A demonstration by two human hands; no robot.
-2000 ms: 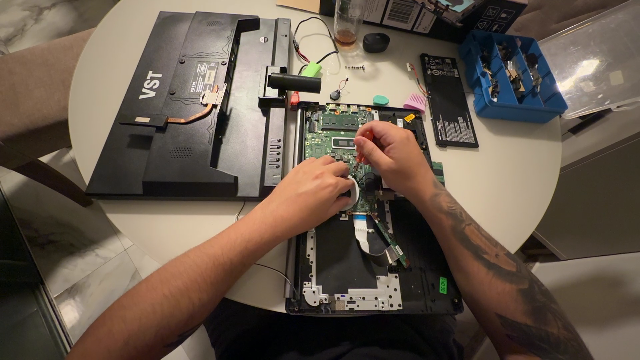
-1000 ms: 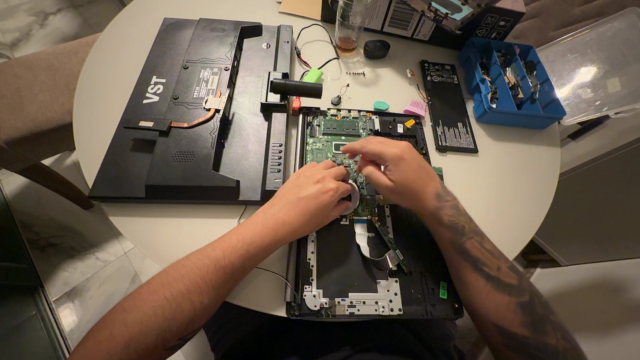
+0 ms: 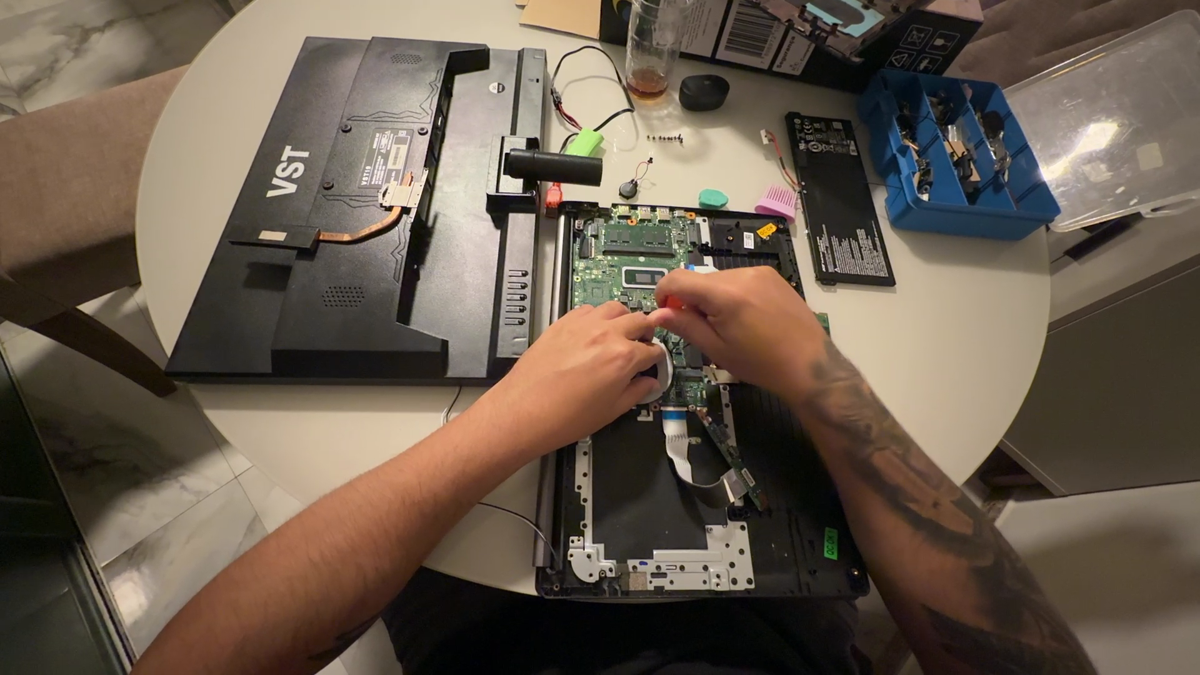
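Observation:
An opened laptop chassis (image 3: 637, 506) lies in front of me, with a green motherboard (image 3: 600, 272) in its upper part. My left hand (image 3: 591, 366) rests over the board's left side, its fingers around a round white object (image 3: 664, 367), mostly hidden. My right hand (image 3: 741, 319) is pinched on a small orange-red thing (image 3: 673, 303) above the board's middle; its kind cannot be told. The fingertips of both hands nearly meet. A white ribbon cable (image 3: 677, 450) with a blue end runs down from the board to a small circuit board (image 3: 736, 459).
A black monitor (image 3: 309, 187) lies left, a copper heat pipe (image 3: 361, 228) on it. Right are a laptop battery (image 3: 839, 202) and a blue parts organizer (image 3: 975, 220). Behind stand a glass (image 3: 652, 47), a black case (image 3: 704, 92), screws (image 3: 666, 139), a coin cell (image 3: 629, 188) and a box (image 3: 750, 37).
My right hand has shifted slightly over the board and turned, with its back now more toward the camera. My left hand stays at about the same spot.

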